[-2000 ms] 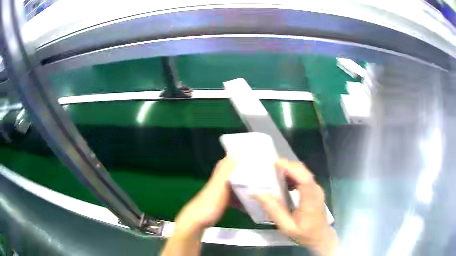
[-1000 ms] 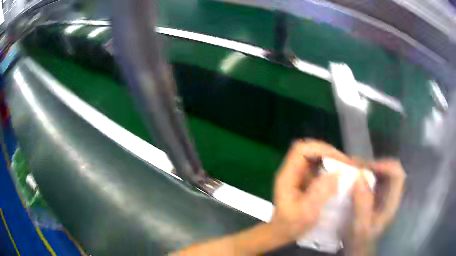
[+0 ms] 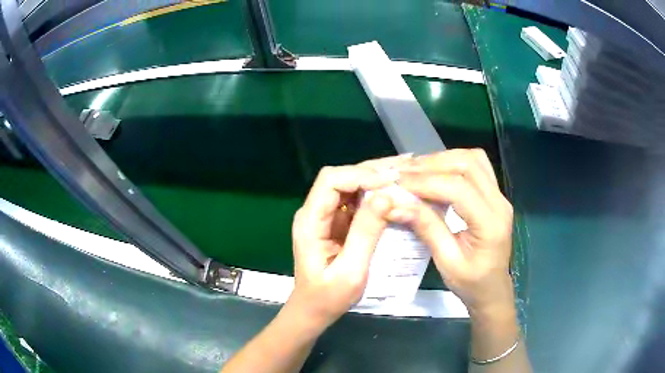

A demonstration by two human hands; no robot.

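Observation:
A white retail box (image 3: pixel 399 268) with fine print on its visible face is held between my hands, over the near edge of the belt. My left hand (image 3: pixel 339 233) grips its upper end from the left, with thumb and fingers at the end flap. My right hand (image 3: pixel 459 226) grips the same end from the right. The fingertips of both hands meet there and hide most of the flap. A ring shows on my left hand and a thin bracelet on my right wrist.
A white diverter bar (image 3: pixel 397 98) lies across the green conveyor belt (image 3: pixel 240 175) behind my hands. Another carton (image 3: pixel 100 124) is on the belt at left, beside the aluminium post (image 3: pixel 117 175). Finished cartons (image 3: pixel 550 105) are piled on the right-hand table, before a large carton stack (image 3: pixel 620 95).
The view has swung back to the right, showing the piles again. Both hands still hold the box, now upright with print showing. A carton is now visible on the belt at left.

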